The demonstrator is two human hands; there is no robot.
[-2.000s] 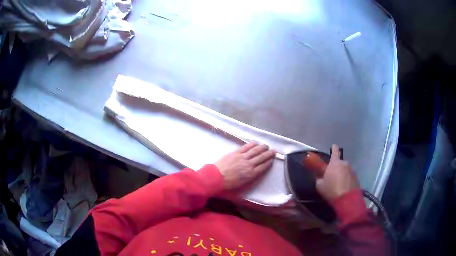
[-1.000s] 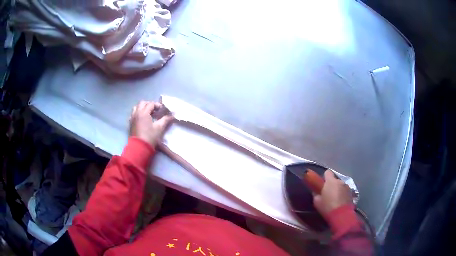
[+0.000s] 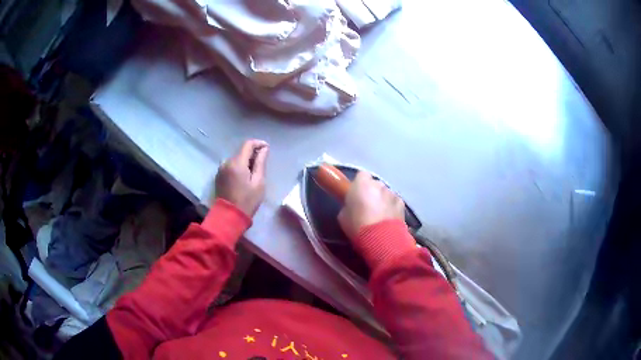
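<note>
The white sleeve (image 3: 492,308) lies flat along the near side of the pressing table, mostly hidden under the iron and my right arm. The iron (image 3: 325,218), with a dark plate and an orange-brown handle, stands on the sleeve's left end. My right hand (image 3: 369,204) is closed around its handle. My left hand (image 3: 242,177) is over the table to the left of the sleeve, apart from it, with fingers curled and thumb near the fingertips. I cannot tell whether it holds anything.
A crumpled white heap (image 3: 295,60) lies on the far left of the grey table (image 3: 485,176), with flat white pieces (image 3: 369,8) beyond it. A small white stick (image 3: 585,193) lies at the right. The hose (image 3: 439,256) trails behind the iron. Mixed cloth (image 3: 105,274) covers the floor at left.
The iron has moved along the sleeve to its left end. My left hand has let go of that end and is apart from it. The view has turned left.
</note>
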